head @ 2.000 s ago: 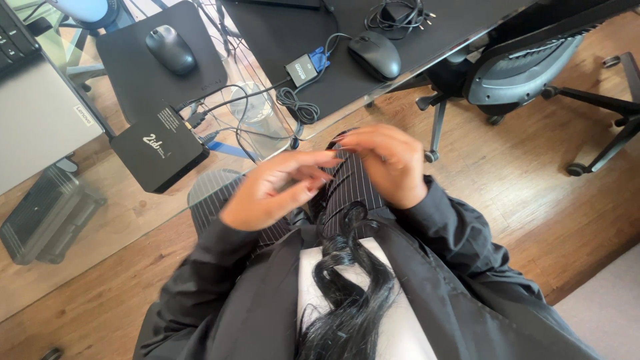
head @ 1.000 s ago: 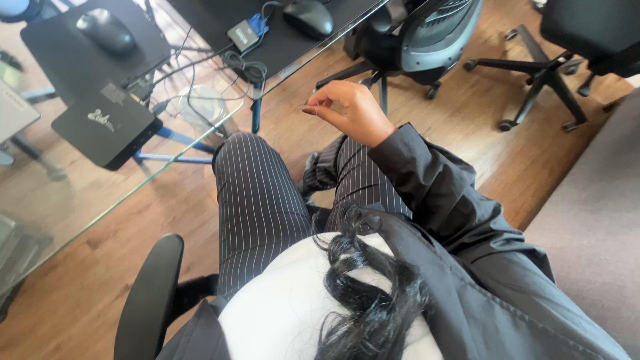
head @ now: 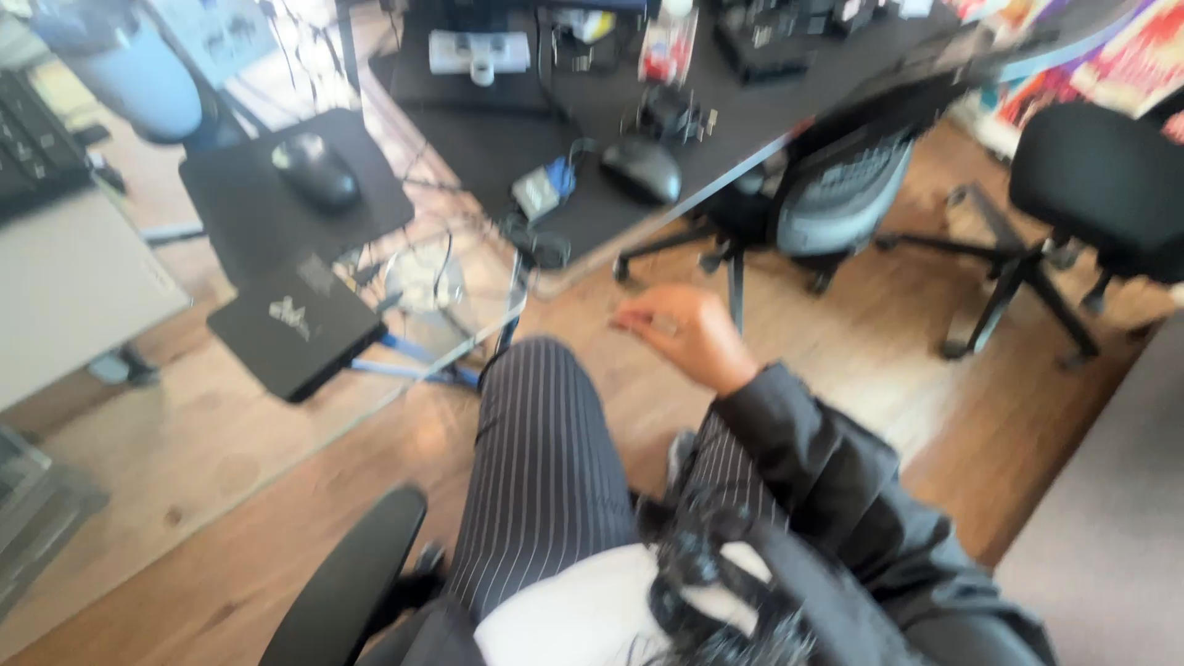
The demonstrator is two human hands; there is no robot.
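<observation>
My right hand (head: 689,335) is raised over the floor, right of my pinstriped knee (head: 541,407). Its fingertips are drawn together toward the thumb; whether anything small is between them cannot be told. My left hand is out of view. Beyond my right hand, on the black desk pad, are a computer mouse (head: 642,170) and a grey adapter with a blue connector (head: 543,188) and a coiled cable. Left of these, a second mouse (head: 315,171) rests on a dark mat, and a flat black box (head: 296,324) with cables lies on the glass desk.
A laptop (head: 83,277) stands at the left. Several items lie at the back of the desk, among them a white device (head: 479,55) and a clear bottle (head: 668,46). Office chairs (head: 1101,185) stand at the right; a chair armrest (head: 351,578) is at my left.
Two seconds ago both my hands were in view, close together above my lap. My left hand has since left the view. The view has shifted, showing more of the desk than one second ago.
</observation>
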